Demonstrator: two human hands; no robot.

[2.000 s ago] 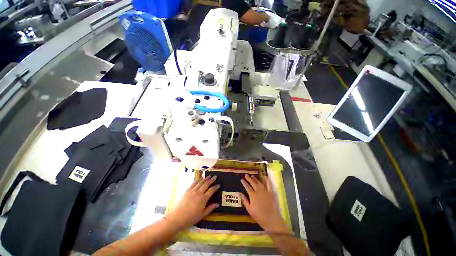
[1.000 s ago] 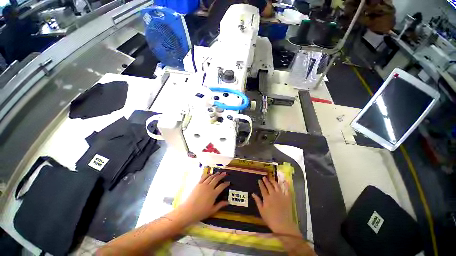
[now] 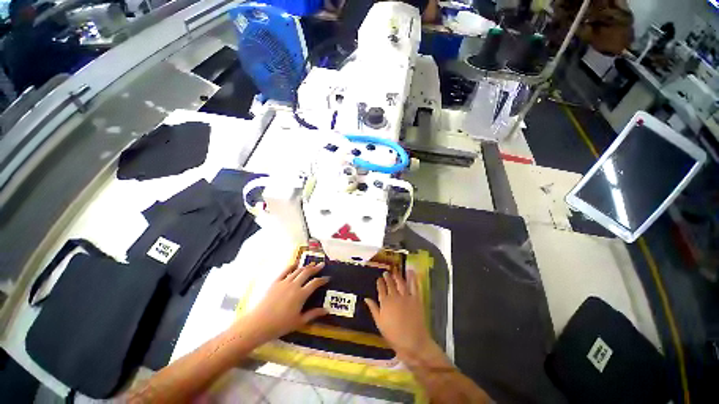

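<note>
A black fabric piece with a white label patch (image 3: 340, 304) lies inside the brown-gold clamp frame (image 3: 347, 334), under the front of the white sewing machine head (image 3: 347, 213). Yellow tape (image 3: 347, 372) borders the frame on the white template sheet (image 3: 440, 260). My left hand (image 3: 285, 301) lies flat with fingers spread on the left side of the fabric and frame. My right hand (image 3: 402, 314) lies flat with fingers spread on the right side. Neither hand grips anything. The needle area is hidden behind the head.
Small black pieces (image 3: 197, 229) lie fanned at left, with bag pieces (image 3: 94, 316) nearer and another black piece (image 3: 165, 150) behind. Finished panels (image 3: 607, 355) lie at right. A control tablet (image 3: 638, 177) stands at right, a blue fan (image 3: 272, 51) behind left, thread cones (image 3: 524, 55) behind right.
The template sheet and frame have shifted left relative to the machine head, with the label and both my hands moving along. The camera view has also turned slightly.
</note>
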